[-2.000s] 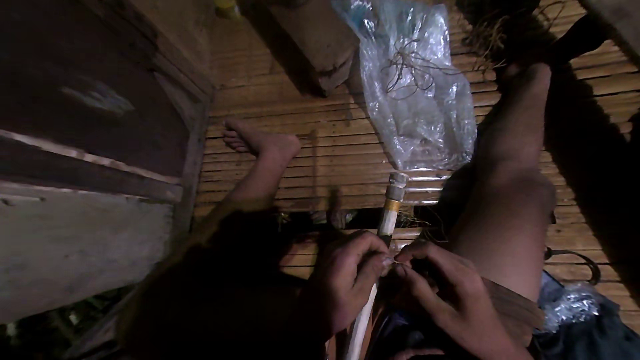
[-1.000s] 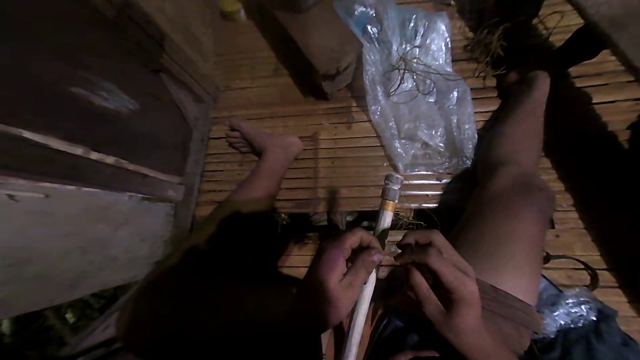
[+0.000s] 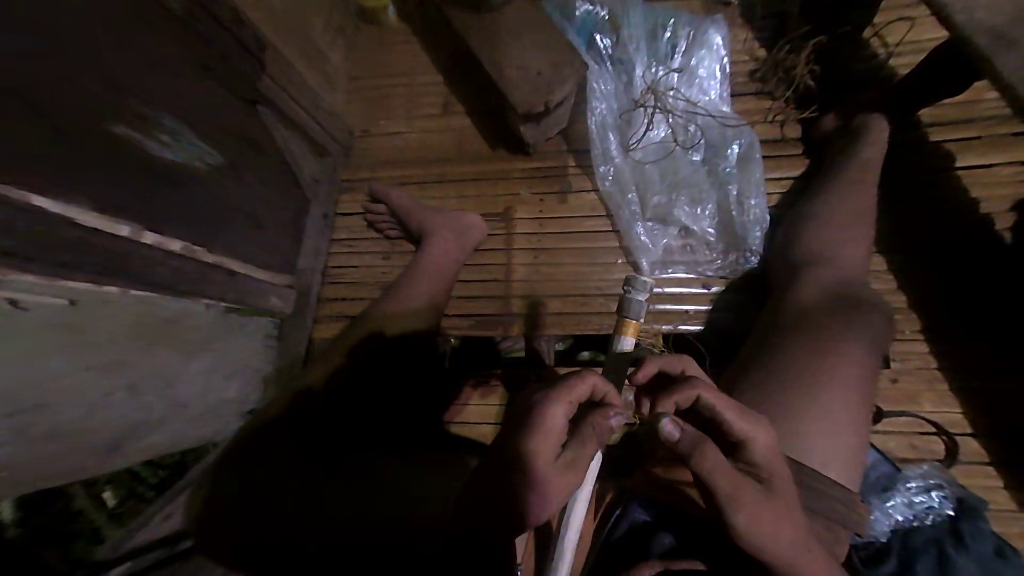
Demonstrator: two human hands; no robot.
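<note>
Over a pale stick (image 3: 578,512) between my legs, my left hand (image 3: 564,444) pinches a thin strand (image 3: 636,418) between thumb and forefinger. Close on its right, my right hand (image 3: 712,448) has thumb and fingers curled near the other side of the strand; its fingertips seem to grip it, though the strand is very small in view. The stick's far end bears a grey ringed cap (image 3: 636,298) and a yellowish band (image 3: 627,328). Past that end lies a clear plastic bag (image 3: 688,192) with a loose tangle of thin cord (image 3: 664,116) on it.
The floor is of bamboo slats (image 3: 552,240), with a dark gap across it. A wooden block (image 3: 520,64) stands at the top, and more fibre strands (image 3: 792,68) lie upper right. Wooden boards (image 3: 144,288) line the left. Crumpled clear plastic (image 3: 912,500) rests on dark cloth at lower right.
Both hands stay over the stick, with small finger movements at the strand. The right hand's fingers have shifted slightly around it.
</note>
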